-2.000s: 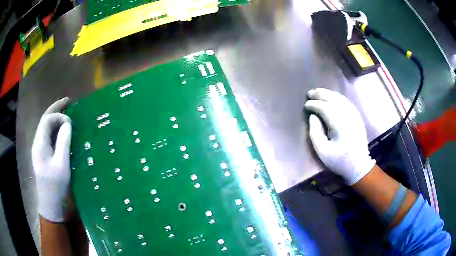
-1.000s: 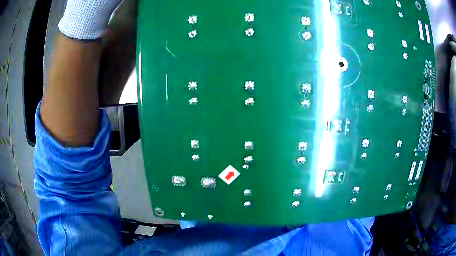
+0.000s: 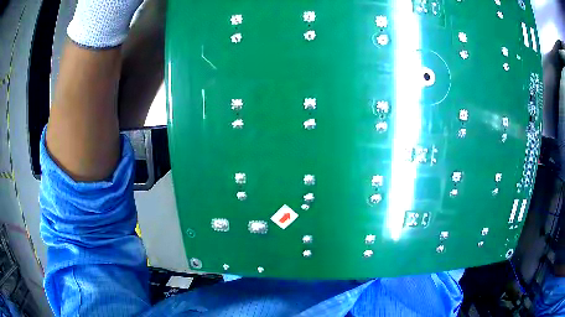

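Observation:
The large green printed circuit board (image 3: 347, 148) fills most of the view, held up over my lap. It carries silver solder pads, a hole (image 3: 427, 77) at upper right, and a white diamond label with a red arrow (image 3: 285, 217) near its lower edge. A bright glare stripe runs down it. My left hand (image 3: 106, 21), in a white glove, is at the top left beside the board's left edge; the top of the picture cuts off its fingers, so its grip cannot be seen. My right hand is not in view.
A dark frame-like object (image 3: 148, 158) stands behind the board's left edge, beside my forearm. My blue clothing (image 3: 297, 300) shows below the board. A blue sleeve (image 3: 553, 297) is at the lower right rim. Dark, unclear items lie at the lower right.
Two seconds ago the board lay lower over the bench, with my right hand open beside it. Now it is close and shows the arrow label. Over the last second it shifted only slightly.

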